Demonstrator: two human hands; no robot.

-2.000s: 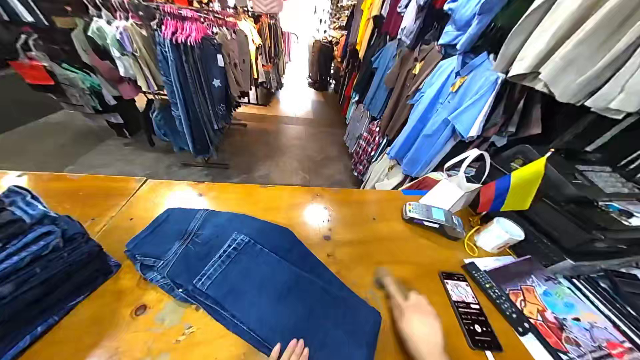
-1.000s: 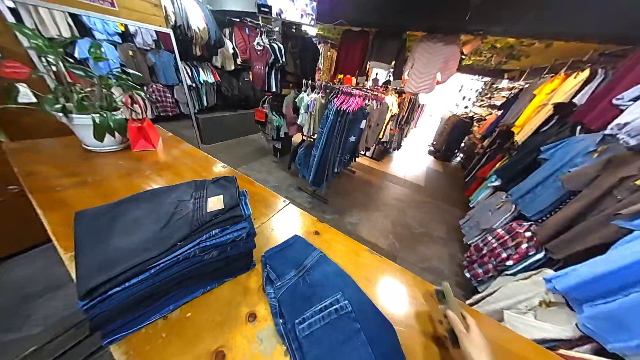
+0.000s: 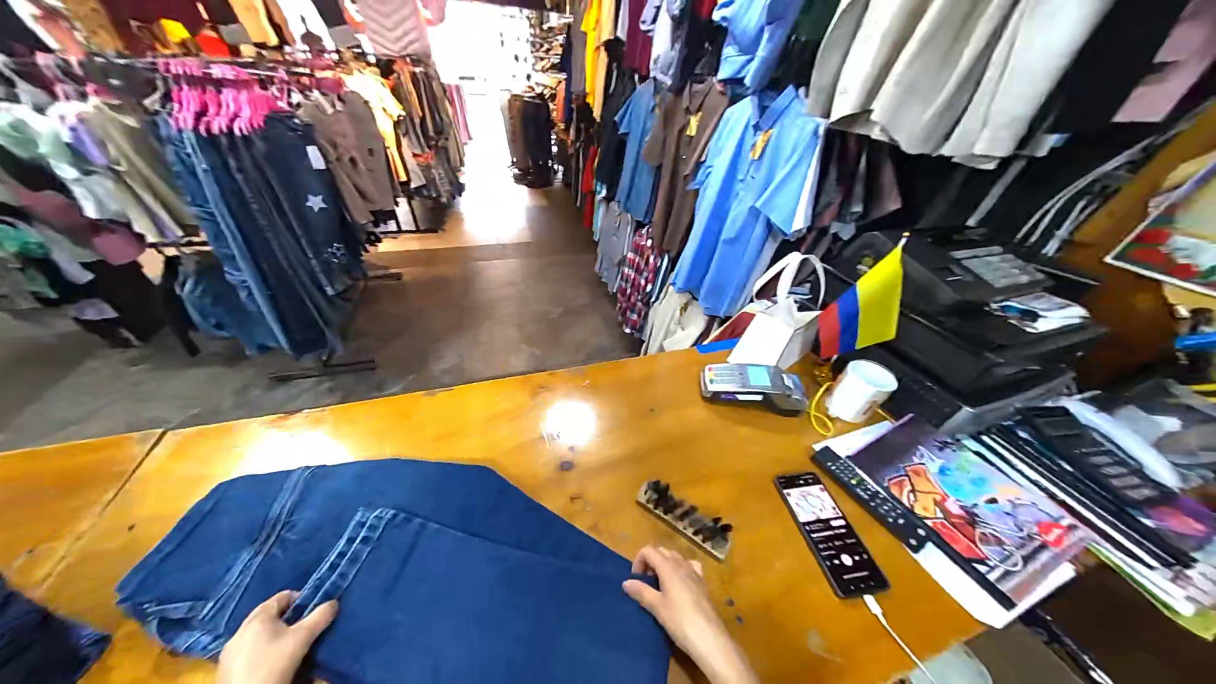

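Observation:
A pair of blue denim jeans [image 3: 475,579] lies folded on the wooden counter, one hemmed leg end folded over the upper part. My left hand [image 3: 277,638] has its thumb and fingers at that stitched hem, pinching the denim. At the folded edge on the right, my right hand [image 3: 676,603] grips the cloth between thumb and fingers. A wooden brush [image 3: 684,519] with dark, uneven bristles lies bristles up on the counter, just beyond my right hand and touched by neither hand.
Right of the brush are a phone [image 3: 831,534] with a white cable, a remote control [image 3: 871,499], a card terminal [image 3: 753,388], a white mug [image 3: 861,390] and a small flag [image 3: 864,309]. Dark folded denim [image 3: 43,636] sits at the left edge. Clothes racks stand beyond the counter [image 3: 456,408].
The brush, held in my right hand one second ago, now lies on the counter. My right hand has moved to the jeans. The view has swung back to the right.

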